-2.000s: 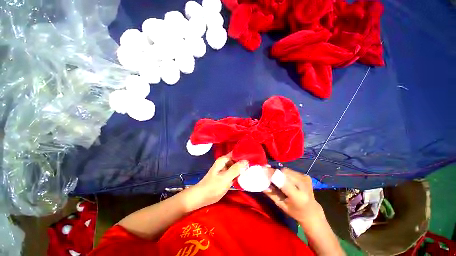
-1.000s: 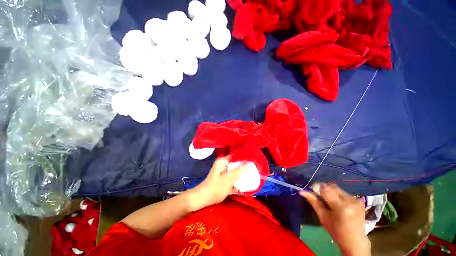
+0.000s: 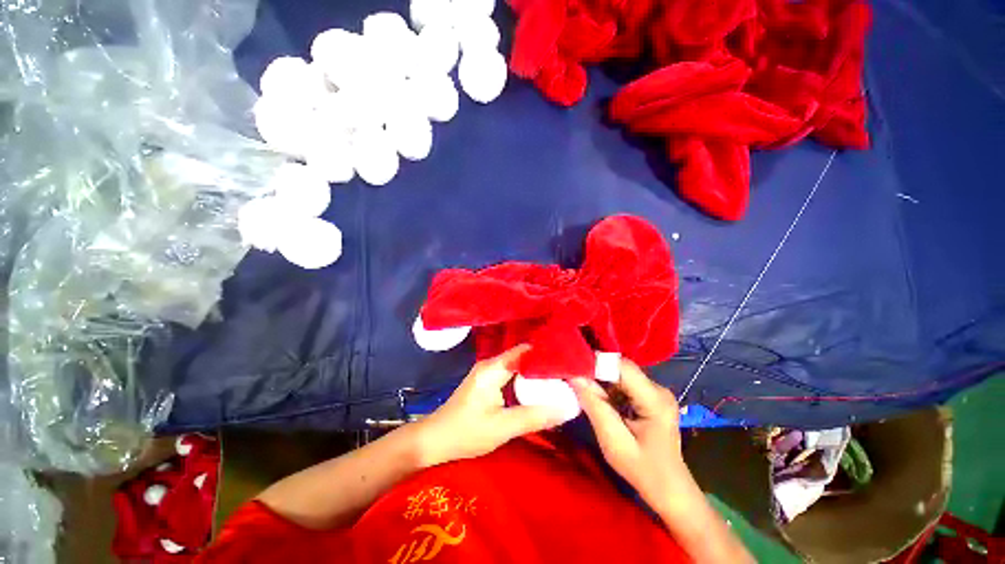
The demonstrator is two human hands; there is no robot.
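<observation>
A red plush bow piece (image 3: 628, 292) lies on the dark blue cloth near my body. A white pompom (image 3: 439, 333) sits at its left tail end. My left hand (image 3: 485, 408) pinches the lower tail and a second pompom (image 3: 546, 397) at its end. My right hand (image 3: 628, 413), with a white wrap on one fingertip, touches this pompom and the tail edge from the right. A needle cannot be made out. White thread (image 3: 760, 272) runs across the cloth from the red heap to beside my right hand.
Loose white pompoms (image 3: 358, 99) lie in a group at the far left. A crinkled clear plastic bag (image 3: 121, 209) covers the left side. A heap of red bow pieces (image 3: 727, 88) lies at the far side. A round scrap bin (image 3: 931, 474) stands below the table's right edge.
My right hand first pulled thread out to the right, then came back to the pompom. My left hand has shifted its hold on the pompom and tail.
</observation>
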